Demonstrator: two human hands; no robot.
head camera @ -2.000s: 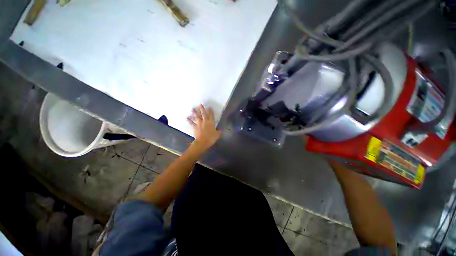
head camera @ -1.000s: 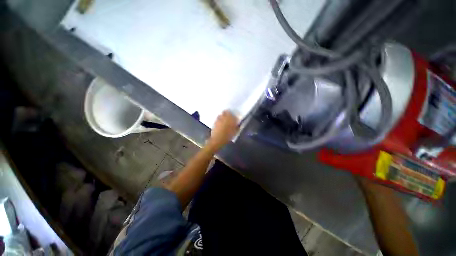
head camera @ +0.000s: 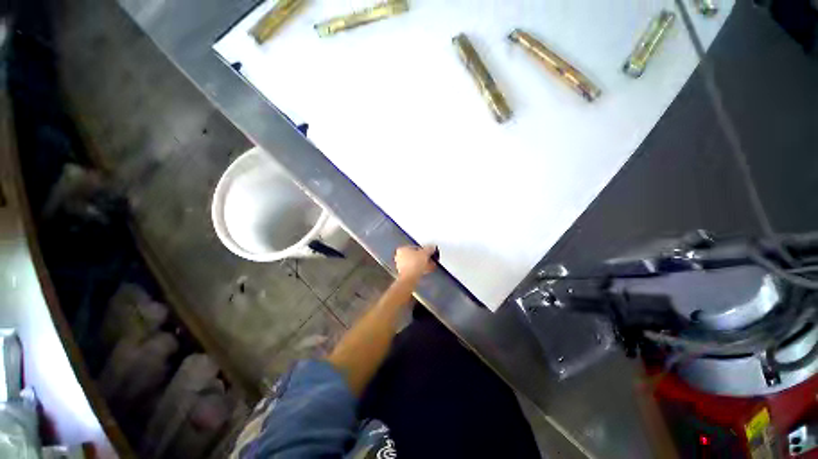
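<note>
A white paper sheet [head camera: 547,161] lies over a thin dark fabric lay, whose edge shows along the near side. My left hand [head camera: 415,262] is at this near edge, fingers closed around a small dark tab [head camera: 436,255]. The red and silver cutting machine [head camera: 731,300] stands at the right on the table, its flat base plate [head camera: 569,336] a little apart from the sheet's near corner. A blurred part of my right forearm shows beside the red body; my right hand is hidden by the machine.
Several brown-yellow weights [head camera: 482,78] lie on the paper. A grey cable [head camera: 735,148] crosses above the table to the machine. A white bucket [head camera: 235,211] stands on the floor by the table edge [head camera: 309,175]. Cloth-like bundles lie at the lower left.
My left hand has moved from the sheet's near corner to the dark tab on its near edge. The machine now sits lower right, apart from the paper. The view has turned, showing more weights.
</note>
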